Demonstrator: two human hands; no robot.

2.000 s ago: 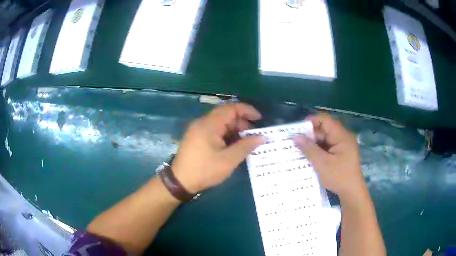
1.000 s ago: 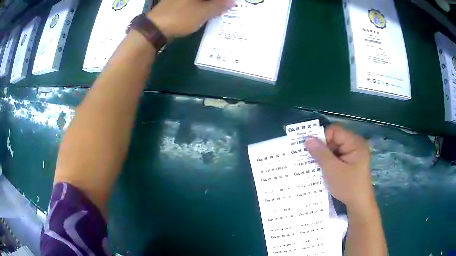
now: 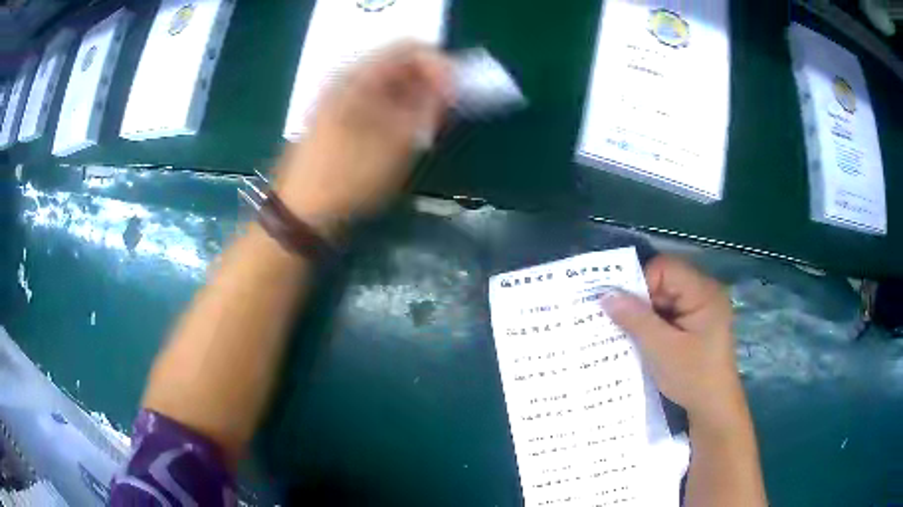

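My right hand [image 3: 685, 332] holds a long white label sheet [image 3: 574, 396] by its upper right edge, thumb on top. The sheet has two columns of small dark print and hangs down to the picture's lower edge. My left hand [image 3: 366, 134] is blurred and raised over the near end of a white box [image 3: 332, 64]. A small white piece [image 3: 485, 84], likely a label, is at its fingertips, over the green belt to the right of that box. Its print is too blurred to read.
More white boxes with round yellow-and-blue emblems stand spaced on the dark green belt, one to the right [image 3: 655, 119], one at far right [image 3: 842, 149], several at left. The worn green ledge [image 3: 396, 297] runs along the near side.
My left hand has come back lower from over a box and now has a white piece at its fingertips. The piece raised above the sheet's top right is gone. The boxes have shifted.
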